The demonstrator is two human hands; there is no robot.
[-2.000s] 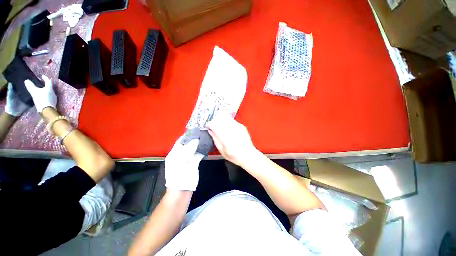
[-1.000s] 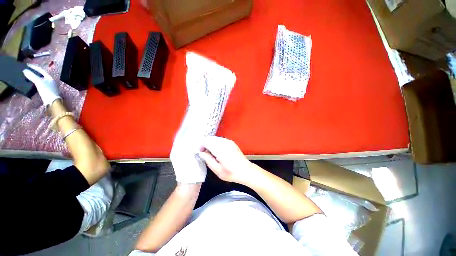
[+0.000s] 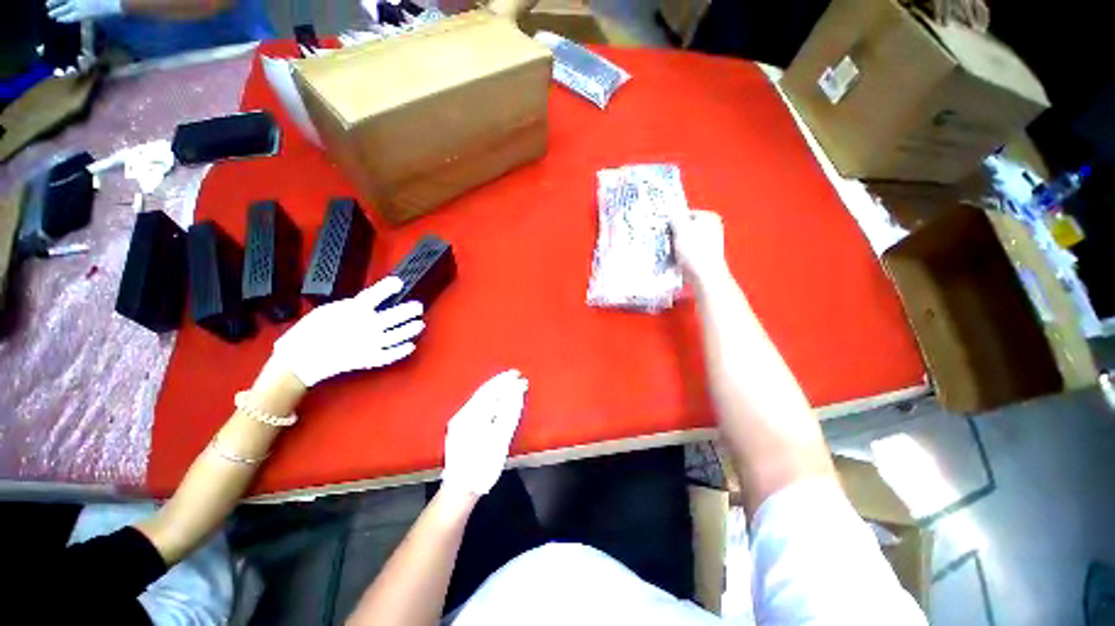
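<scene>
My right hand (image 3: 699,248) holds the right edge of a silvery bagged unit (image 3: 636,239) at the middle right of the red surface (image 3: 587,391). One or two packets lie there; I cannot tell which. My gloved left hand (image 3: 487,428) is empty over the near table edge, its fingers loosely extended. A black unit (image 3: 424,272) leans at an angle, with a co-worker's gloved hand (image 3: 346,333) at its near left. Several more black units (image 3: 272,254) stand in a row to the left.
A closed carton (image 3: 452,116) stands at the upper left. Another bagged unit (image 3: 583,70) lies behind it. Pinkish bubble wrap (image 3: 73,367) covers the left part. An open carton (image 3: 990,306) and a large carton (image 3: 917,86) are at the right. Another person's gloved hand (image 3: 83,10) shows top left.
My left hand has let go of the white bag. My right hand has moved right to the bagged unit. The co-worker's hand and another black unit have come beside the row. The view has shifted.
</scene>
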